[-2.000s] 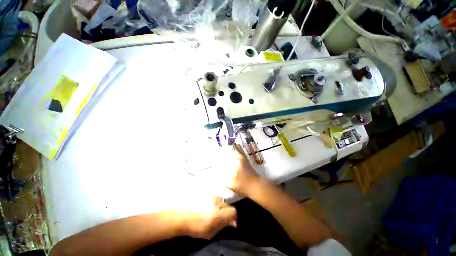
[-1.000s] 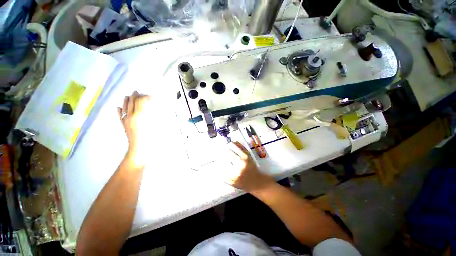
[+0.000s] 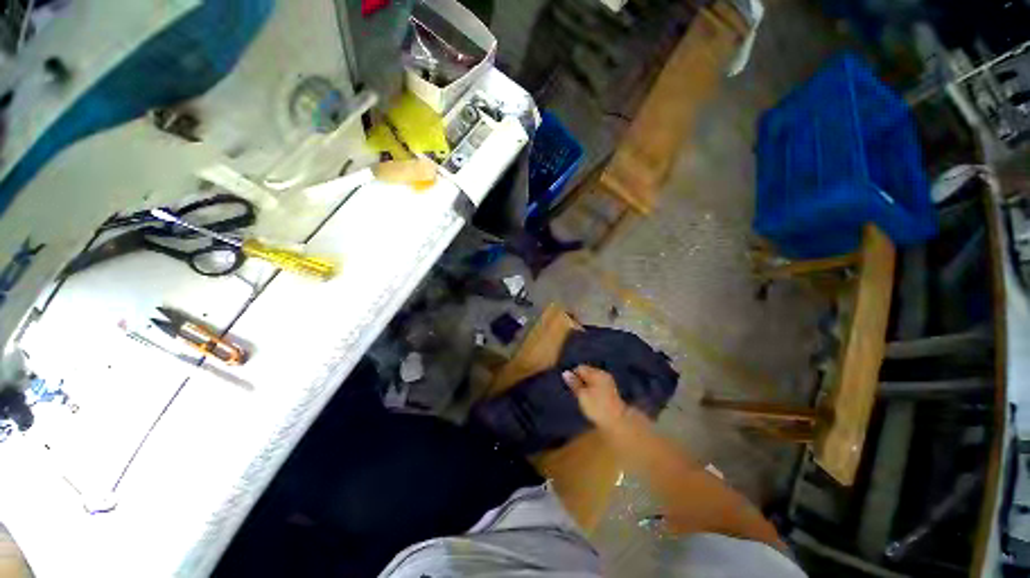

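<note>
A dark, bunched cloth (image 3: 633, 367) lies on a wooden bench (image 3: 582, 480) low beside the table. My right hand (image 3: 599, 397) reaches down onto the cloth; its fingers are closed on a fold, with the fingertips partly hidden. A small skin-coloured patch shows at the bottom left edge of the view, probably part of my left arm or hand; the rest is out of the picture. The sewing machine (image 3: 169, 85) fills the upper left, cut off by the edge.
On the white table (image 3: 305, 373) lie orange snips (image 3: 201, 336), black scissors (image 3: 215, 260) and a yellow-handled screwdriver (image 3: 296, 260). A small parts tray (image 3: 480, 141) and white box (image 3: 452, 79) are at its end. A blue basket (image 3: 841, 169) and another wooden bench (image 3: 864, 350) stand right.
The view has swung right and down to the floor side. My right hand has left the needle area and is on the dark cloth. My left hand has gone from clear view.
</note>
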